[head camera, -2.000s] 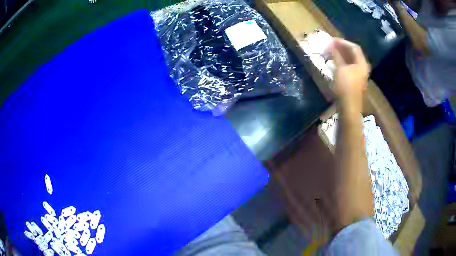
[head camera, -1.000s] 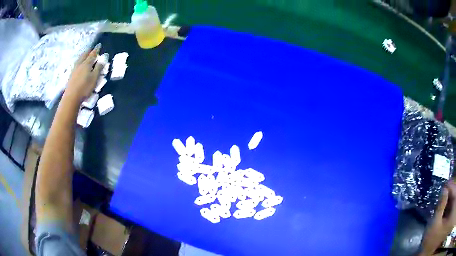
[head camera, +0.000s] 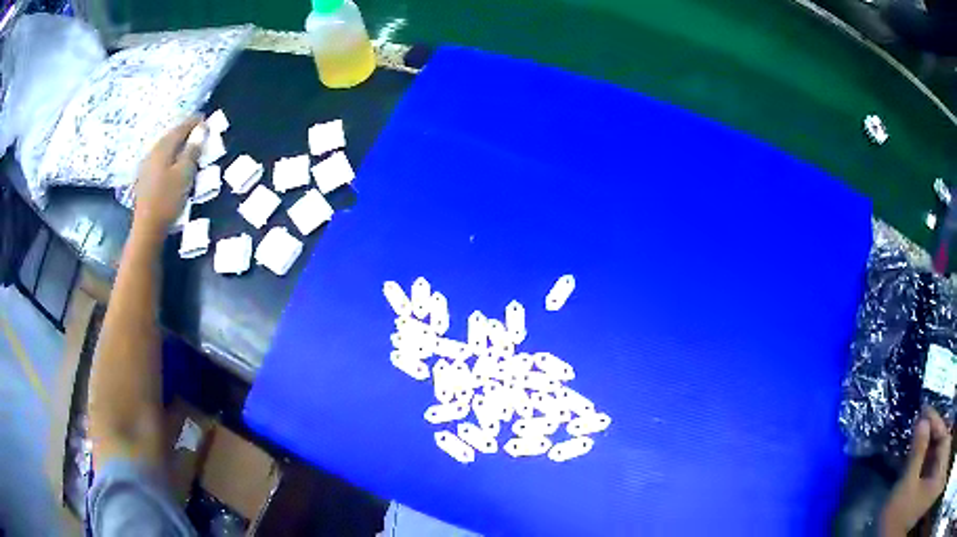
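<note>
White plastic housings (head camera: 259, 207) lie spread on the dark bench at the left. My left hand (head camera: 168, 173) is at the left edge of this group, beside the clear bag (head camera: 126, 115); the fingers are bent near some housings, and whether they grip one cannot be told. A loose pile of flat white oval plates (head camera: 498, 383) lies on the blue sheet (head camera: 630, 210), with one plate apart above it. My right hand (head camera: 926, 467) is at the lower right edge, partly cut off, with its fingertips by the bag of dark pins (head camera: 892, 351). Its hold on anything cannot be told.
A squeeze bottle (head camera: 342, 47) with yellow liquid stands at the upper left beyond the bench. A green surface (head camera: 651, 52) runs along the back, with small white pieces (head camera: 875, 129) at its right. Open cardboard boxes (head camera: 239, 469) are below the bench at the lower left.
The view has swung left since the first frame. My right hand has left the cardboard tray for the pin bag's edge. More housings now lie spread out to the right of my left hand.
</note>
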